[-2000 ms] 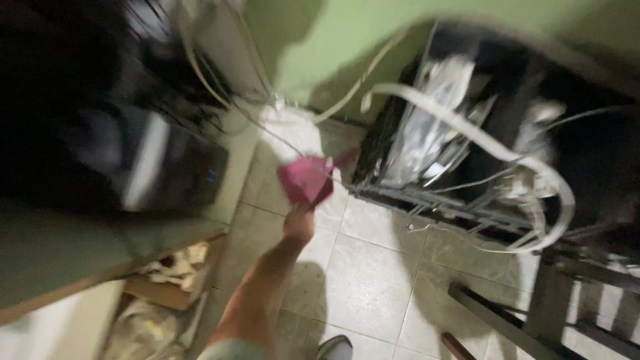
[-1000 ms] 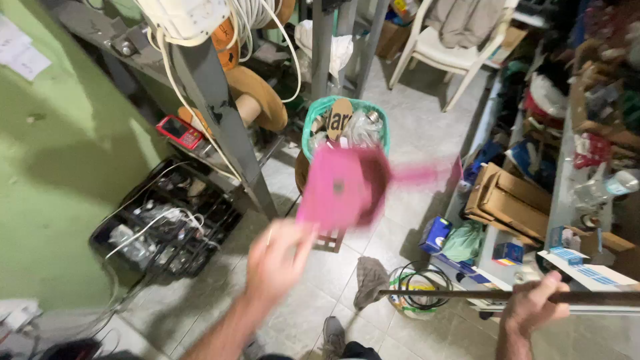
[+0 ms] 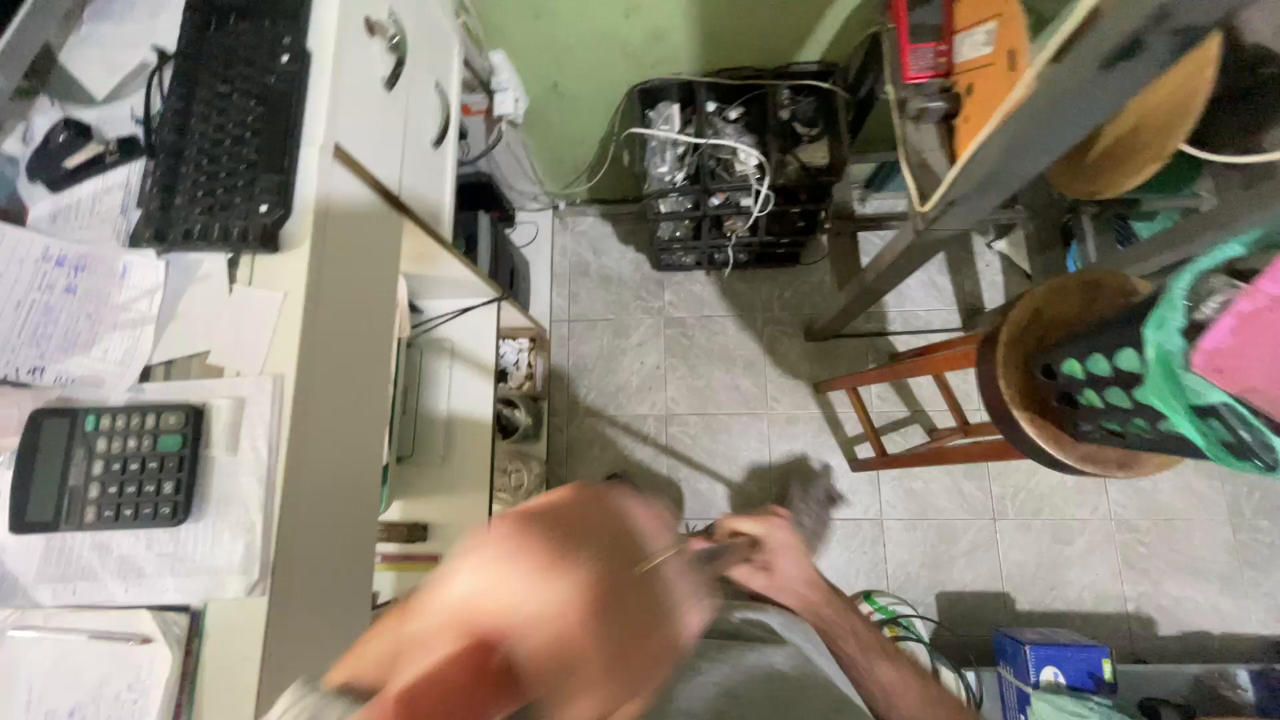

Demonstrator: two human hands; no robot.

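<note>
My left hand (image 3: 580,600), large and blurred, is closed around the upper part of a thin pole (image 3: 725,555). Just right of it, my right hand (image 3: 775,565) grips the same pole lower down. A greyish, blurred broom head or similar bundle (image 3: 812,495) shows beyond my right hand, over the tiles; its join to the pole is hidden. At the right edge, a pink dustpan (image 3: 1245,335), partly cut off, lies at the top of a basket with a green bag rim (image 3: 1170,350). The basket rests on a round wooden stool (image 3: 1020,370), apart from both hands.
On the left stands a desk (image 3: 330,450) with a keyboard (image 3: 230,120), a calculator (image 3: 105,467) and papers. A black crate (image 3: 735,215) of bagged parts sits by the green wall. A metal frame (image 3: 960,180) stands right. A blue box (image 3: 1055,660) is at lower right.
My left hand has let go of the pink dustpan, which now lies at the basket, and has come onto the pole beside my right hand. The view has turned toward the desk.
</note>
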